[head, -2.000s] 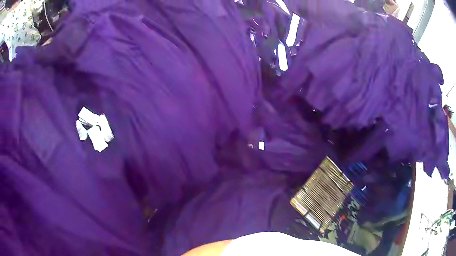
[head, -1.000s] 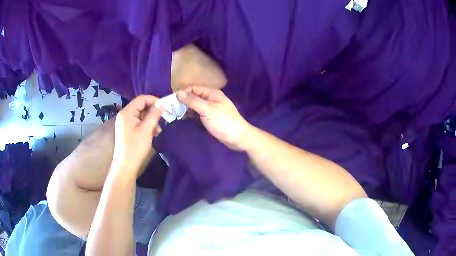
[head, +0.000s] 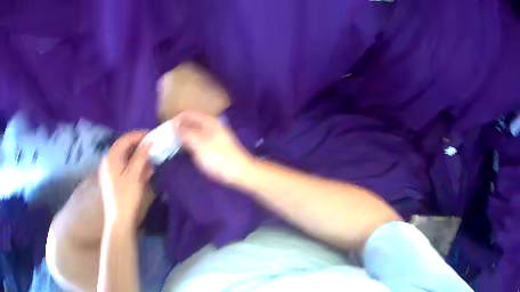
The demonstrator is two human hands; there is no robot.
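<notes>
White paper tickets [head: 163, 142] are held between my two hands above my lap; the frame is blurred, so their number and print cannot be told. My left hand [head: 126, 165] grips their left side between thumb and fingers. My right hand [head: 210, 144] pinches their upper right side. Purple cloth [head: 211, 199] lies over my lap below the hands, and more purple cloth [head: 308, 51] spreads in front.
My bare knee [head: 191, 91] shows through the cloth just beyond the hands. A small white label [head: 450, 150] lies on the purple cloth at right. A tan rectangular piece [head: 436, 231] is low at right. The pale floor [head: 51, 151] with dark scraps is at left.
Two seconds ago no hand was in view. Since one second ago, hands and tickets have shifted slightly left and down in the picture, as the view moved. The tickets are still held.
</notes>
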